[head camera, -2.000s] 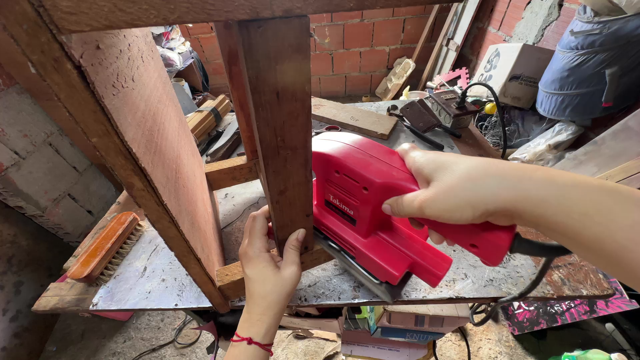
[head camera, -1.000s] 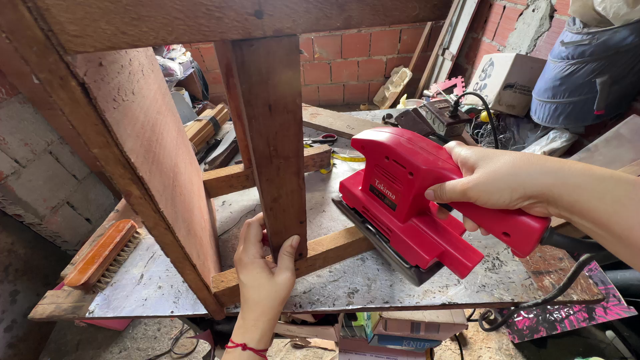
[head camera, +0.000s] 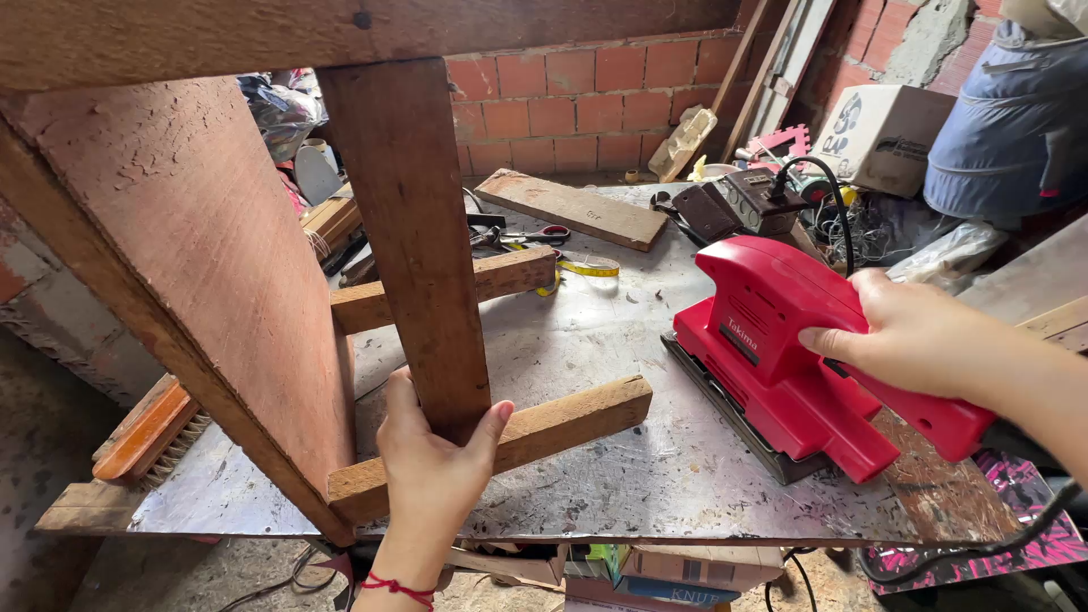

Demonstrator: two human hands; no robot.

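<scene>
A wooden frame with a reddish panel (head camera: 212, 255) stands on the metal-topped workbench (head camera: 595, 340) at the left. Its upright wooden slat (head camera: 416, 246) is gripped near the lower end by my left hand (head camera: 442, 459), thumb on the right side, a red cord at the wrist. Two short wooden legs (head camera: 586, 416) jut to the right from the frame, one passing behind my left hand. My right hand (head camera: 884, 340) holds the red Takima electric sander (head camera: 765, 340) by its rear handle. The sander is tilted, its pad facing down and left, apart from the frame.
A wooden-backed brush (head camera: 144, 433) lies at the left edge. Behind the frame are scissors (head camera: 544, 234), a yellow measuring tape (head camera: 591, 269) and a loose board (head camera: 578, 208). An outlet box (head camera: 761, 200) with a plugged-in cord stands at the back right. The sander's cord hangs over the right edge.
My right hand has moved the sander rightward, away from the slat it was beside two seconds ago. My left hand still holds the slat's lower end.
</scene>
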